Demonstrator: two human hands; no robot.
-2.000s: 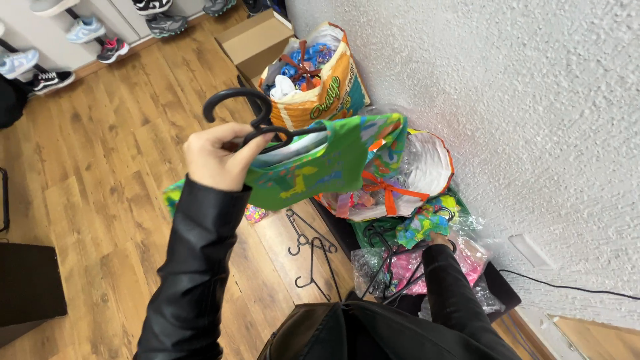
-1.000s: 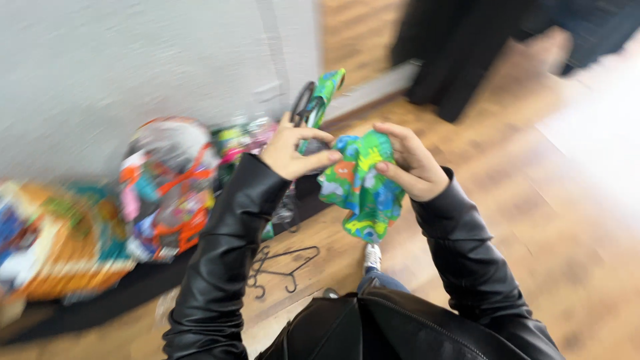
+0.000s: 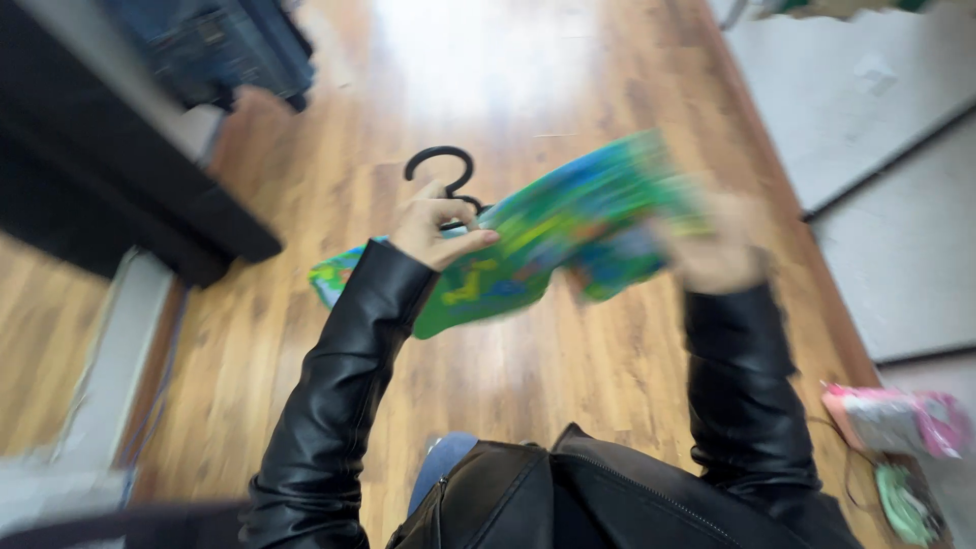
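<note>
My left hand [image 3: 442,229] grips a black plastic hanger [image 3: 441,156] just below its hook. On that hanger hangs a green child's garment [image 3: 488,293] with a yellow figure on it. My right hand [image 3: 713,240], blurred by motion, is at the far end of a multicoloured patterned cloth [image 3: 595,206], which stretches between the two hands. Whether this cloth is part of the garment or a separate piece cannot be told. The fingers of my right hand are too blurred to show their grip clearly. Black leather-like sleeves cover both arms.
Dark blue jeans [image 3: 221,53] hang at the upper left, above a long black fabric piece [image 3: 114,152]. A white wall panel [image 3: 869,175] runs along the right. At the lower right lie a pink plastic-wrapped package [image 3: 892,419] and a mint-green item [image 3: 903,499]. The floor [image 3: 549,366] is wood-patterned.
The view has swung from the bags by the wall to open floor. My right hand, among the plastic packages two seconds ago, came up to a patterned cloth and is now farther from my left.
</note>
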